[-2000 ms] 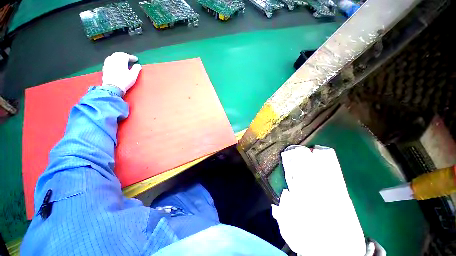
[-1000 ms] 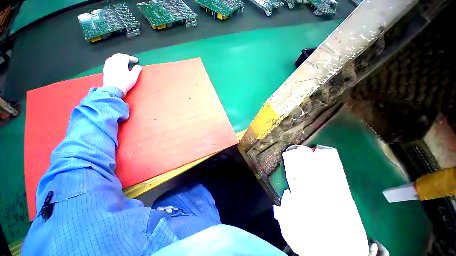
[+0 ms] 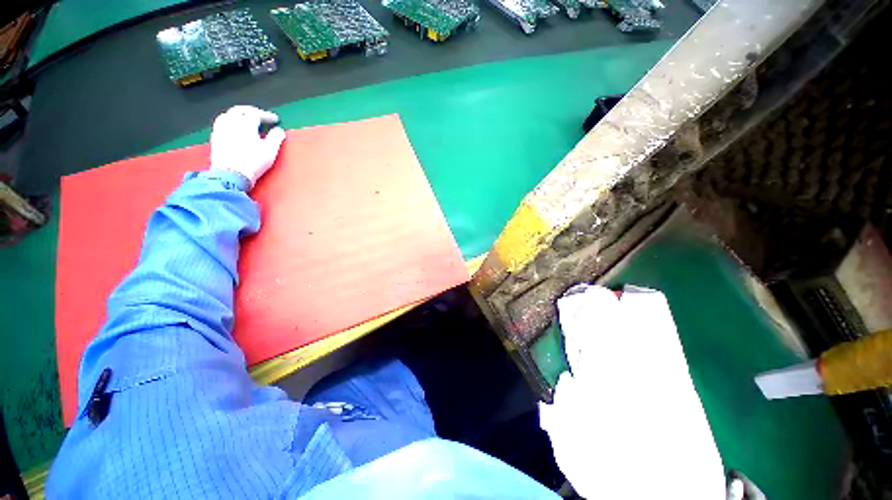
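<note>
My left hand (image 3: 245,145), in a white glove, rests at the far edge of the red mat (image 3: 342,215). Its fingers are loosely curled, with a gap at the thumb, and no held object shows. A bit of white glove, apparently my right hand (image 3: 745,487), shows at the bottom edge beside the white cloth-covered pad (image 3: 636,391); the rest is hidden or cut off. The air gun (image 3: 859,362), orange-yellow with a pale flat nozzle, enters from the right edge above the green booth mat, apart from that glove.
Several green circuit boards (image 3: 217,47) lie on the dark conveyor belt (image 3: 108,93) at the back. The worn booth edge (image 3: 626,137) slants between the red mat and the booth. A metal box (image 3: 866,283) and dark bumpy foam (image 3: 831,146) are at the right. A black bin (image 3: 599,112) is partly hidden.
The view has shifted slightly, so the mat and left arm appear a little further right. The blue item at the top, seen two seconds ago, is out of view. My left hand keeps its place on the mat.
</note>
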